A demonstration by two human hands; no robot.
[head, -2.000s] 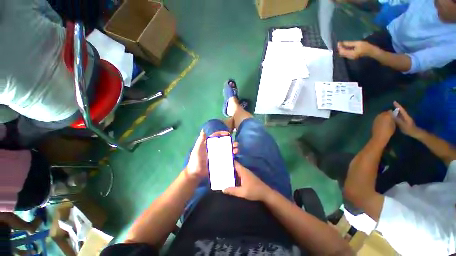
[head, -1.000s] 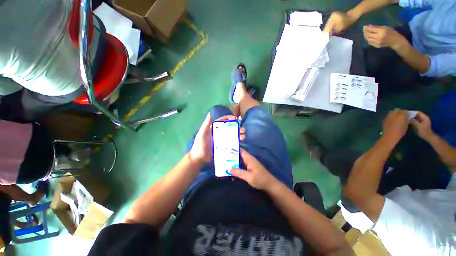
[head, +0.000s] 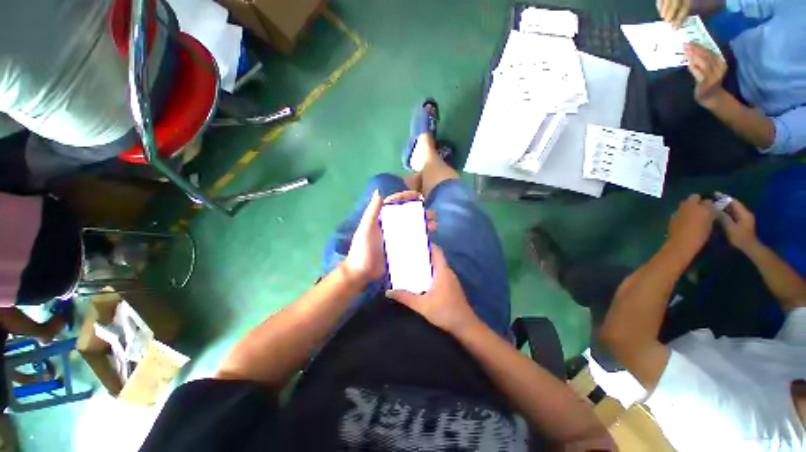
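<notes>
A smartphone [head: 407, 246] with a glowing white screen is held upright over my lap. My left hand [head: 366, 245] holds its left edge, with fingertips showing past the top and right edge. My right hand [head: 439, 294] holds its lower right corner, with the thumb along the bottom edge. No print can be read on the screen.
At the upper right, a low black crate table [head: 601, 31] bears a white board [head: 604, 86], leaflets [head: 626, 159] and a narrow white bundle [head: 540, 143]. Two people sit on the right holding papers. A red chair [head: 187, 97] stands left; open cartons [head: 285, 19] are behind it.
The phone screen has turned from showing content to plain white. My right thumb has moved off the screen to its lower edge. The light-blue-sleeved person now holds an open sheet away from the table.
</notes>
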